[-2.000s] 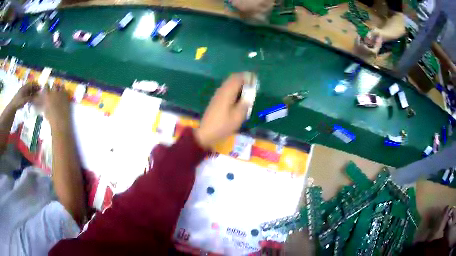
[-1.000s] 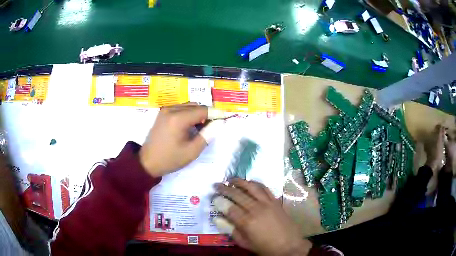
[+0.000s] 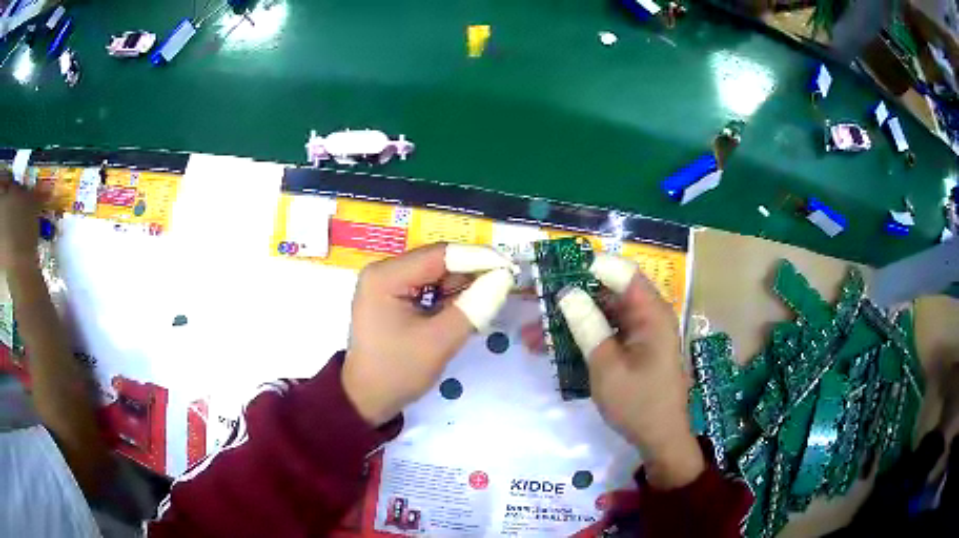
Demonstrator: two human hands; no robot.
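My left hand (image 3: pixel 410 321), with cream finger cots on thumb and index finger, pinches a small pale piece with thin wires at the top left edge of the board strip. A small dark round part shows in its curled fingers. My right hand (image 3: pixel 636 352), also with cream cots, holds a green circuit board strip (image 3: pixel 568 363) upright above the printed sheet (image 3: pixel 526 431). The strip has a row of silvery components along its left edge. The wire ends are too small to tell whether they touch the board.
Green board strips (image 3: pixel 831 389) lie heaped at right on the tan tabletop (image 3: pixel 736 278). The green belt (image 3: pixel 526 126) bears a pale chassis (image 3: pixel 359 146), a blue battery (image 3: pixel 694 177), toy cars and a yellow piece (image 3: pixel 478 40). Another person's arm (image 3: pixel 47 336) is at left.
My right hand has picked up a board strip from the sheet and raised it. My left hand, holding the wires, has come to the strip's top. The view has shifted left.
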